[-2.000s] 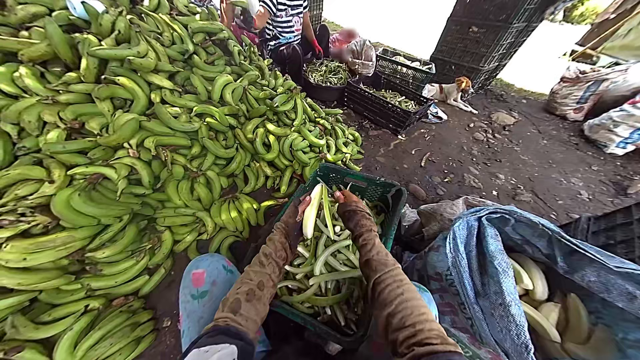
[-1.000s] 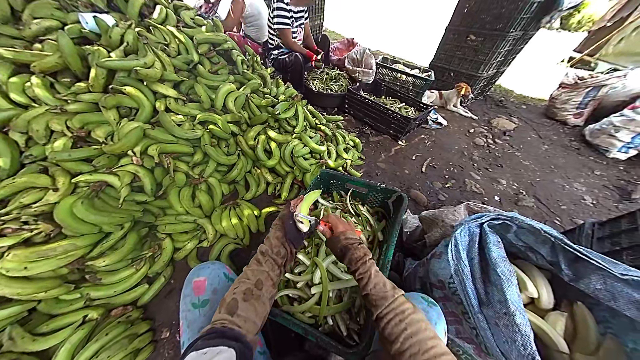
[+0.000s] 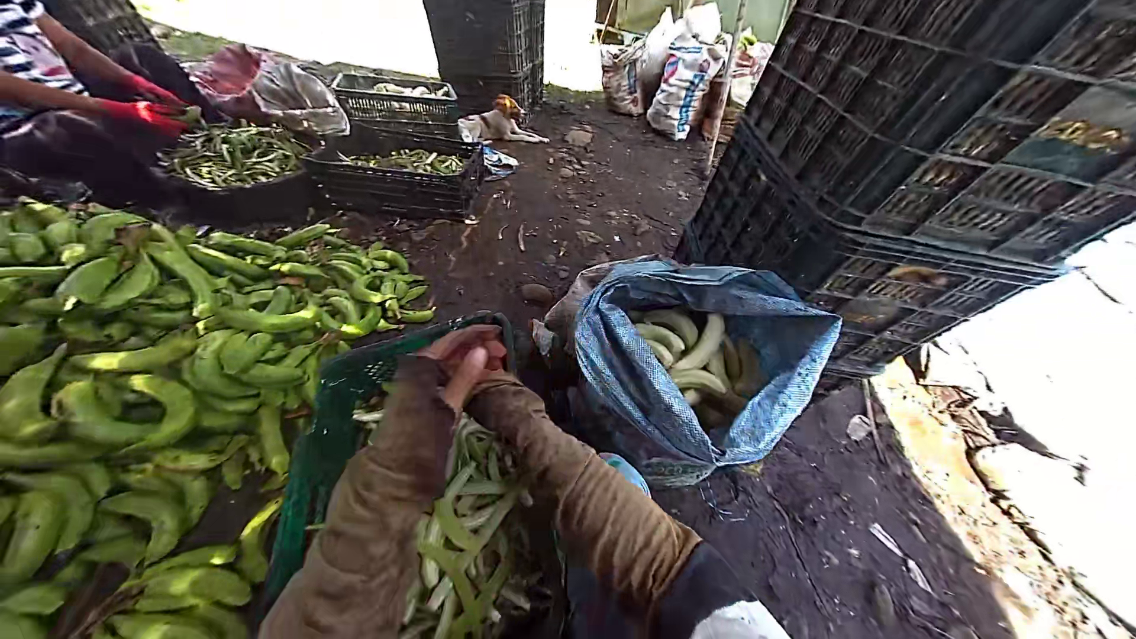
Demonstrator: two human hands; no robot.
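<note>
My left hand [image 3: 460, 348] and my right hand [image 3: 484, 362] are close together over the far end of a green plastic crate [image 3: 306, 461]. They overlap, and whether either one holds anything cannot be made out. Below them, green plantain peels [image 3: 470, 524] fill the crate. To the left spreads a large heap of unpeeled green plantains [image 3: 240, 355]. Right of the crate stands a blue woven sack [image 3: 621, 373], its mouth wide, with peeled plantains [image 3: 697, 346] inside.
Stacked black crates [image 3: 852, 222] rise behind the sack. Further off are a seated person with red gloves [image 3: 146, 106], a tub of peels [image 3: 235, 155], a black crate [image 3: 390, 191], a lying dog [image 3: 504, 122] and white sacks [image 3: 683, 80]. Dark soil [image 3: 577, 204] lies between.
The view has swung to the right. The pale plantain seen between my hands earlier no longer shows there, and my hands are now close together at the crate's far end.
</note>
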